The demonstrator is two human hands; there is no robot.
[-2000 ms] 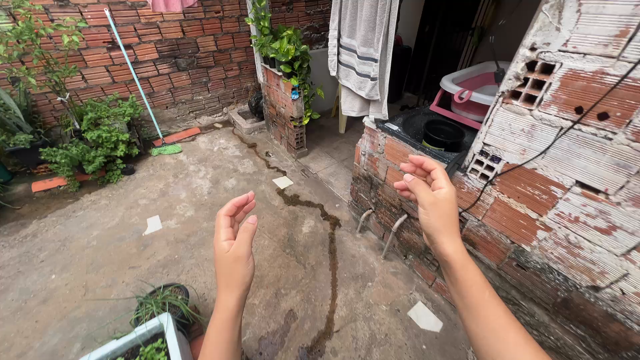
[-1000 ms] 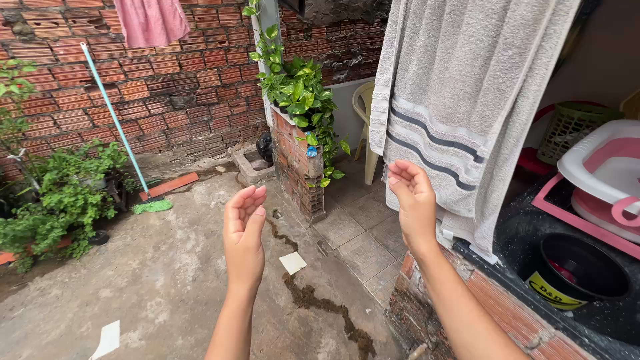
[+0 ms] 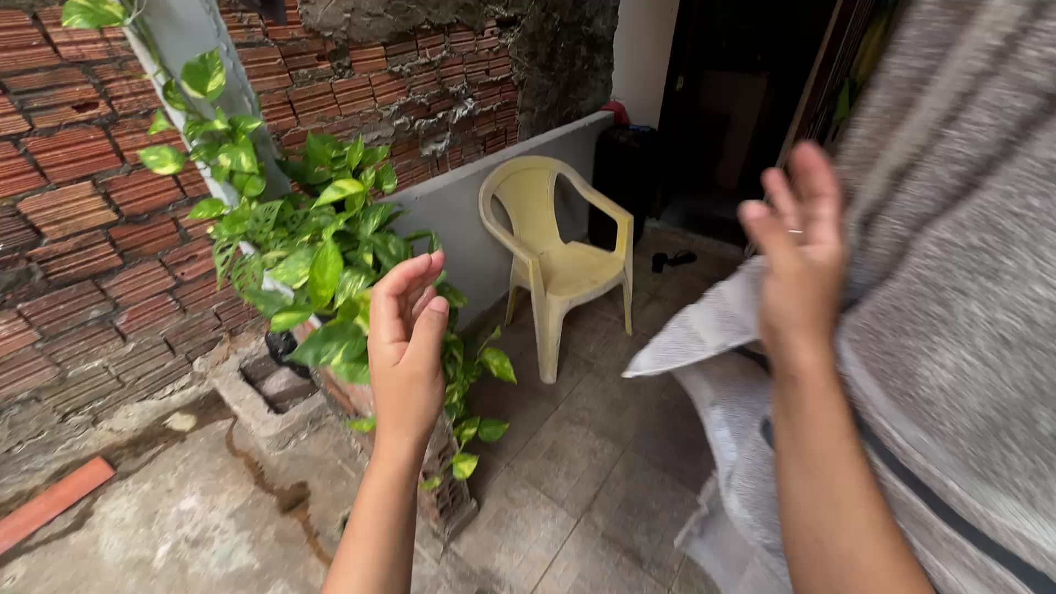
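My left hand (image 3: 406,355) is raised left of the middle with its fingers curled and nothing in it; a leafy pothos plant (image 3: 326,272) on a low brick pillar is behind it. On the right, my right hand (image 3: 800,264) wears a thin ring and holds nothing. It is in front of the edge of a hanging grey towel (image 3: 957,297) with a dark stripe, and a corner of the cloth juts out to the left of the wrist. Whether the hand touches the towel cannot be told. Between and beyond both hands stands a yellow plastic armchair (image 3: 569,264).
Behind the chair, a low grey wall (image 3: 495,186) runs toward a black suitcase (image 3: 623,177) beside a dark doorway (image 3: 734,107). Dark footwear (image 3: 672,261) lies on the tiled floor (image 3: 577,462). A concrete block (image 3: 268,396) sits by the brick wall (image 3: 115,190), with a red brick strip (image 3: 54,503) at lower left.
The view has moved forward to the plant, chair and towel. The blue-handled broom and the black bucket have left the view. Both hands stay raised and empty, and the towel's lower part now sticks out sideways.
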